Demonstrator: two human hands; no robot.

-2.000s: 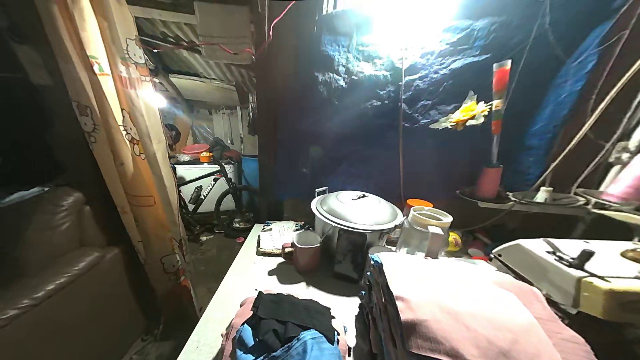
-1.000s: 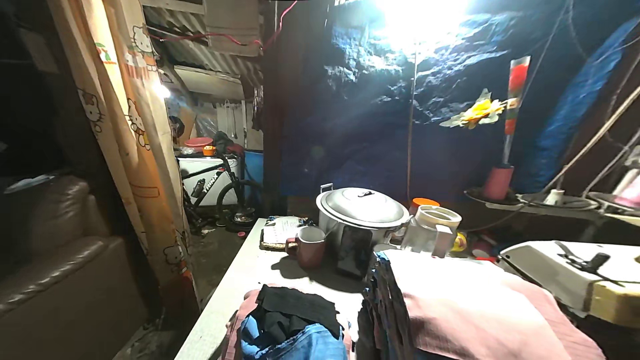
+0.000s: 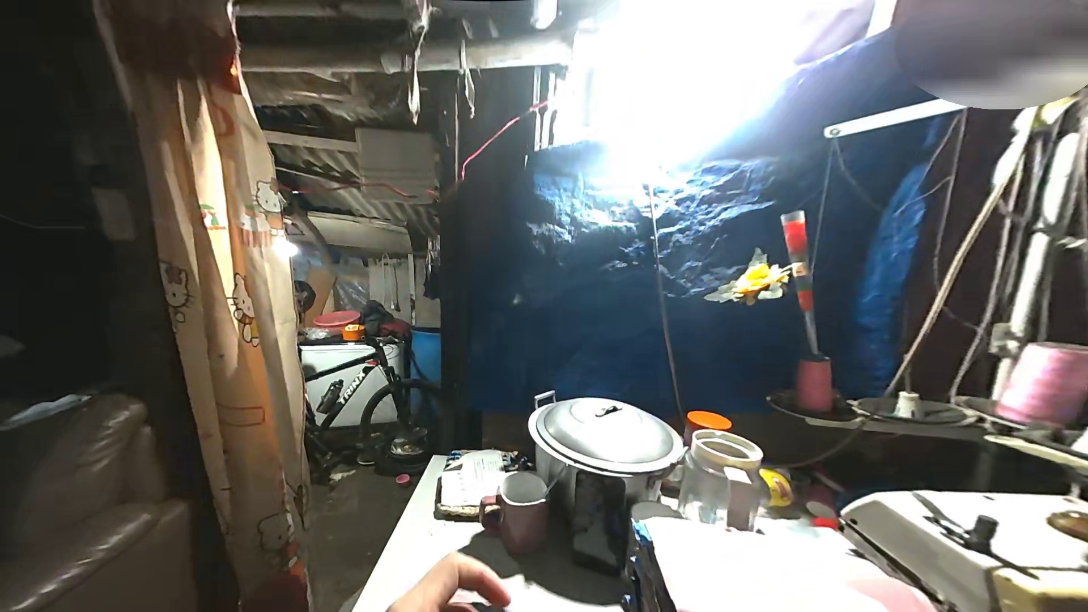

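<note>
My left hand [image 3: 452, 585] shows at the bottom edge over the white table [image 3: 393, 552], its fingers curved to the right; whether it holds anything is hidden below the frame. Nearest beyond it stands a reddish-brown mug [image 3: 522, 523]. Behind and right of the mug is a large metal pot with its lid on [image 3: 610, 433], with a dark rectangular object [image 3: 598, 518] upright before it. A stack of pale pink fabric [image 3: 765, 565] lies to the right of the hand, with darker cloth along its left edge. My right hand is not in view.
A clear plastic jar [image 3: 721, 476] stands behind the fabric. A white sewing machine [image 3: 960, 535] is at the right, below thread cones [image 3: 1047, 382]. A paper-topped bundle [image 3: 473, 480] lies near the table's left edge. A patterned curtain [image 3: 234, 340] hangs left.
My left hand has come into view at the bottom. The view has tilted up, so the black and blue cloth pile seen earlier is out of frame. A blurred grey shape now shows at the top right.
</note>
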